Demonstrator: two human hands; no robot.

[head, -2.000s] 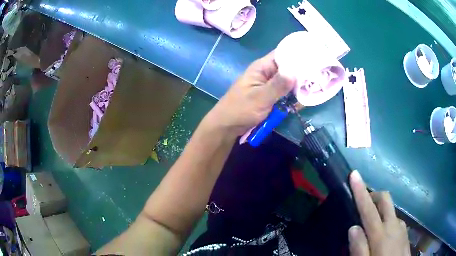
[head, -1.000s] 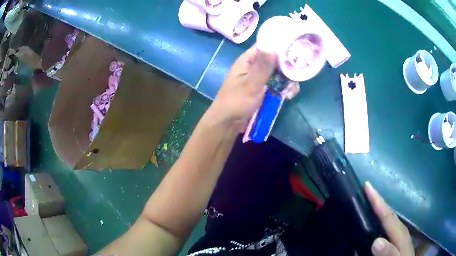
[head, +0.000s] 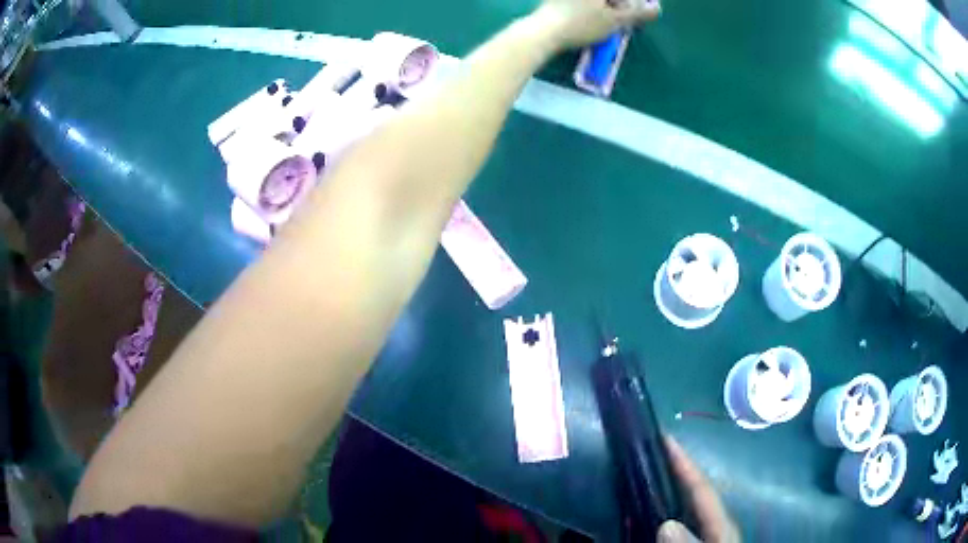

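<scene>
My left hand (head: 605, 13) is at the top edge, partly cut off, arm stretched across the bench. It holds the open fan body, of which the handle with the blue battery (head: 605, 62) shows beyond the pale rail; its head is out of view. My right hand (head: 697, 498), cut off by the bottom edge, holds the black electric screwdriver (head: 635, 440), its bit pointing up the bench and touching nothing. A pink handle cover (head: 538, 395) lies left of the screwdriver. Another handle cover (head: 483, 258) lies partly behind my left forearm.
Pink fan bodies (head: 284, 182) are piled at the left, partly behind my forearm. Several white fan ducts (head: 697, 279) stand at the right, some with thin wires. A pale rail (head: 679, 149) crosses the bench. A carton (head: 90, 308) with pink parts is at the lower left.
The view has shifted up and right. My left hand has carried the open fan body away from the screwdriver to beyond the rail. More white ducts and piled fan bodies show.
</scene>
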